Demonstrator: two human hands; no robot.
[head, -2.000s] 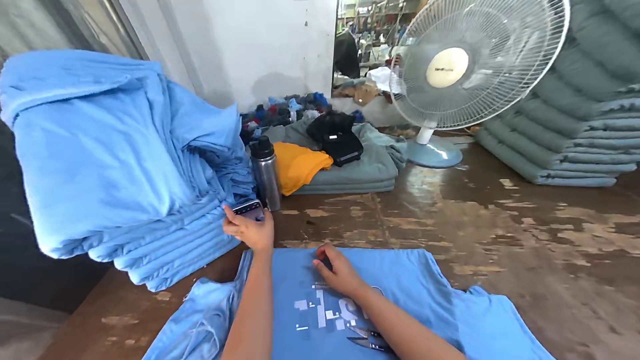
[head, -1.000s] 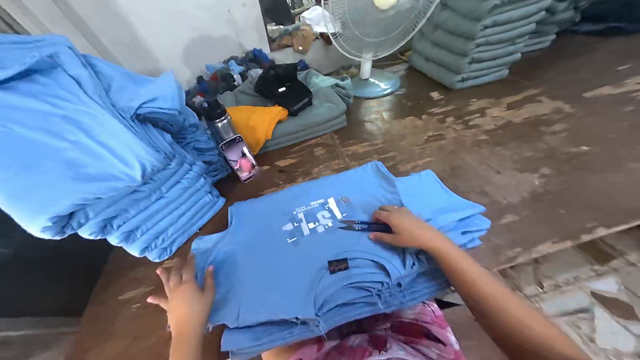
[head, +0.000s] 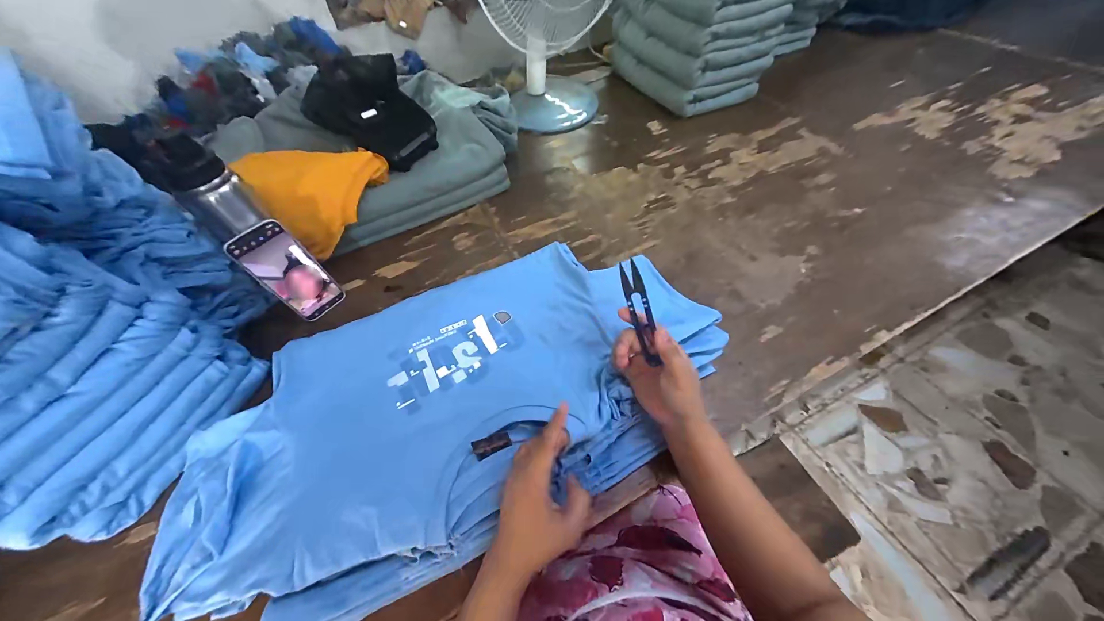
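Note:
A pair of thread snips (head: 640,315) is in my right hand (head: 660,371), its blades apart and pointing up, above the right side of a blue T-shirt. The printed blue T-shirt (head: 362,448) lies flat on top of more blue shirts, its neckline toward me and a dark label (head: 492,445) inside the collar. My left hand (head: 543,496) is at the neckline, fingers spread, the index fingertip at the collar's edge; whether it touches the cloth I cannot tell.
Tall piles of folded blue garments (head: 112,362) stand at the left. A phone (head: 285,269) leans by a metal bottle (head: 216,194). Behind are an orange cloth (head: 302,190), a black cap (head: 371,108), a fan (head: 554,103) and grey-green folded stacks (head: 699,60) on the worn wooden table (head: 802,224).
My left hand has moved from the shirt's left edge to the neckline. My right hand has lifted the snips, which now point up. Earlier my left hand was at the phone. The view has shifted.

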